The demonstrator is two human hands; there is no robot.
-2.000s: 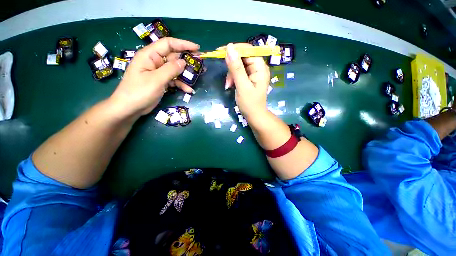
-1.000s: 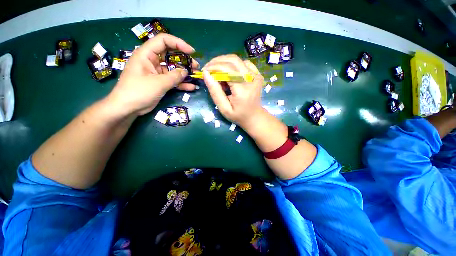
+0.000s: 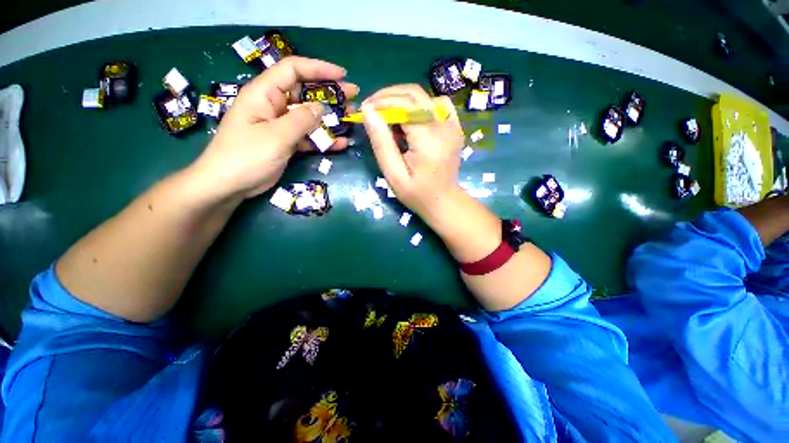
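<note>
My left hand [image 3: 264,130] holds a small black electronic unit [image 3: 325,93] between thumb and fingers. The unit shows gold details, and a white tab [image 3: 322,138] sticks out at its lower side. My right hand [image 3: 420,143] holds yellow tweezers [image 3: 389,115], their tip pointing left and meeting the unit's right side. Whether the tip grips anything cannot be told. Small white squares [image 3: 405,219] lie loose on the green table below and right of the hands.
More black units lie at the left [image 3: 177,112], upper middle [image 3: 495,90], below my left hand [image 3: 309,198] and at the right [image 3: 548,195]. A yellow tray [image 3: 719,151] with whitish contents stands far right, beside another person's blue sleeve [image 3: 705,277]. A pale rail [image 3: 381,19] runs behind.
The tweezers moved from above the held unit down and left, then slightly up. The held unit has been turned, and a white tab now shows below it.
</note>
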